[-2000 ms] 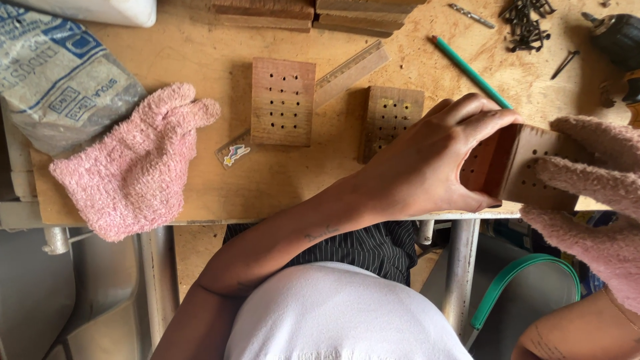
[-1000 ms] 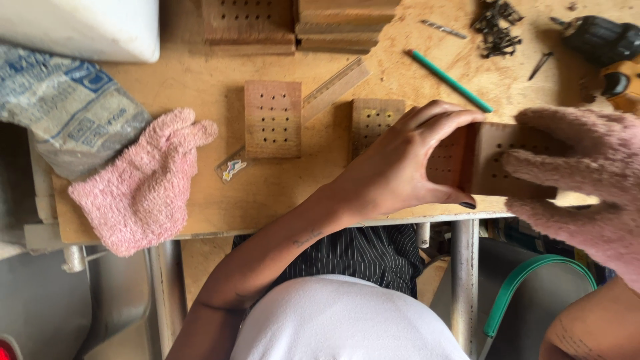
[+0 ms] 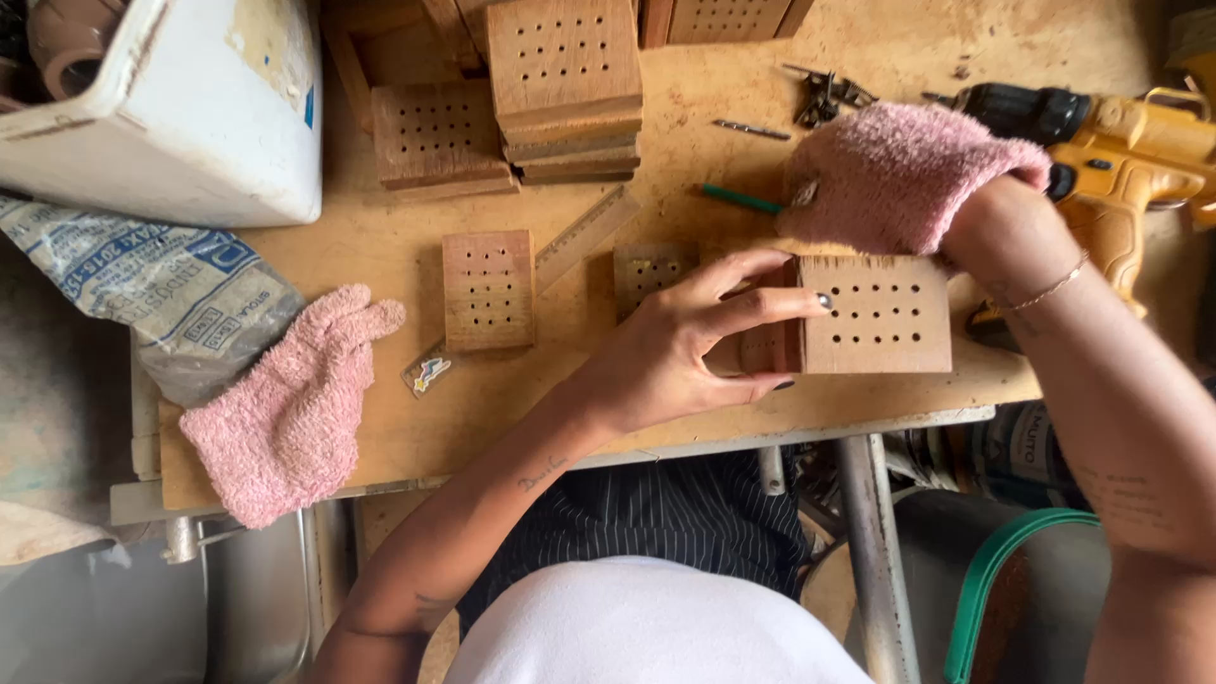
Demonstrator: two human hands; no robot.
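My bare left hand (image 3: 679,347) grips the left side of a wooden box-like piece (image 3: 876,313) at the table's front edge; its top panel has rows of drilled holes. My right hand (image 3: 893,180), in a fluffy pink glove, is above that piece, over the screws and beside a green pencil (image 3: 736,198); its fingers are hidden, so what it holds cannot be told. A drilled wooden block (image 3: 489,290) lies left of my left hand. Another drilled block (image 3: 649,268) is partly covered by that hand. An empty pink glove (image 3: 294,408) lies at the left.
A yellow and black power drill (image 3: 1107,157) lies at the right, near dark screws (image 3: 819,100) and a drill bit (image 3: 752,129). Stacked drilled wooden blocks (image 3: 565,71) stand at the back. A ruler (image 3: 587,237), a plastic bag (image 3: 204,294) and a white container (image 3: 209,114) are also there.
My right hand has left the wooden piece and moved up toward the screws and pencil. My left hand keeps its hold on the piece. The view has shifted, showing more of the table's back.
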